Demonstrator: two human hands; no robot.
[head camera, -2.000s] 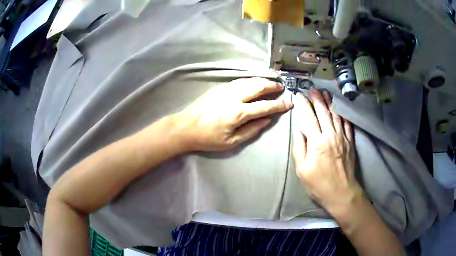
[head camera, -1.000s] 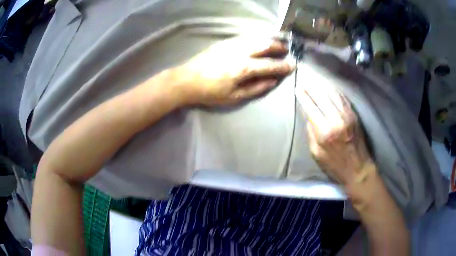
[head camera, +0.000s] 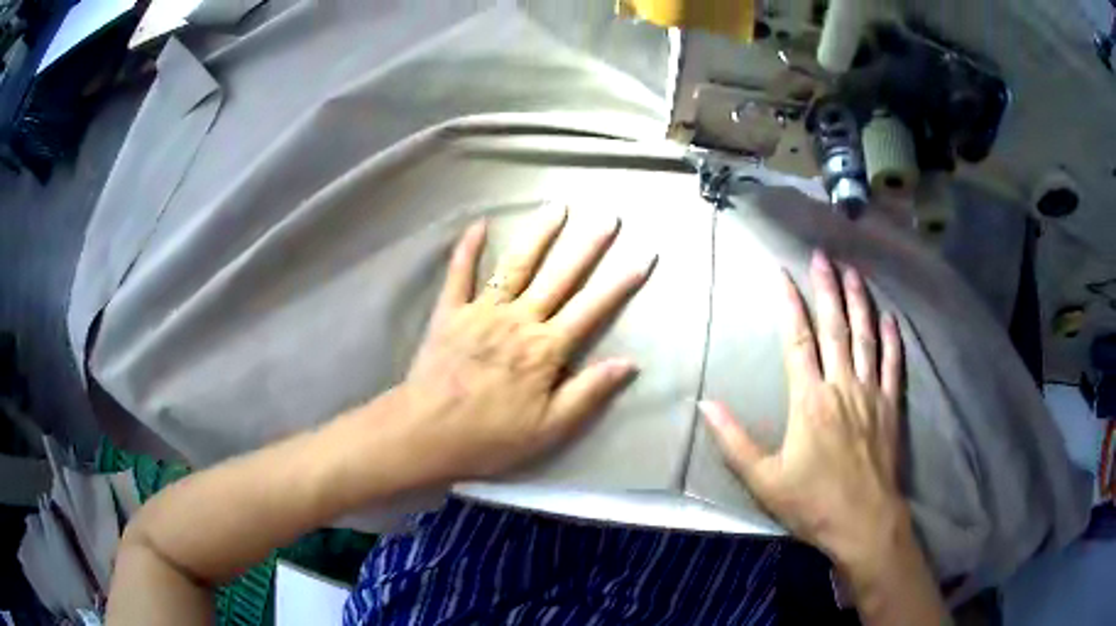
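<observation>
The large beige-grey garment body piece (head camera: 294, 257) lies spread over the machine table. A thin straight seam (head camera: 709, 306) runs from the presser foot (head camera: 715, 184) toward my body. My left hand (head camera: 508, 355) lies flat on the cloth left of the seam, fingers spread, with a ring on one finger. My right hand (head camera: 838, 416) lies flat on the cloth right of the seam, fingers apart, its thumb tip close to the seam. Neither hand grips the cloth. The needle tip is too small to tell.
The sewing machine head (head camera: 747, 116) with dark and pale ribbed tension knobs (head camera: 890, 152) stands at the upper right. Orange-yellow card (head camera: 698, 15) is on it. The white table edge (head camera: 612, 506) borders my striped clothing. A green crate (head camera: 251, 587) and heaped cloth pieces (head camera: 74, 538) are lower left.
My left hand has moved back from the presser foot and spread its fingers. My right hand has shifted away from the foot, and its thumb has spread toward the seam. The camera view has shifted.
</observation>
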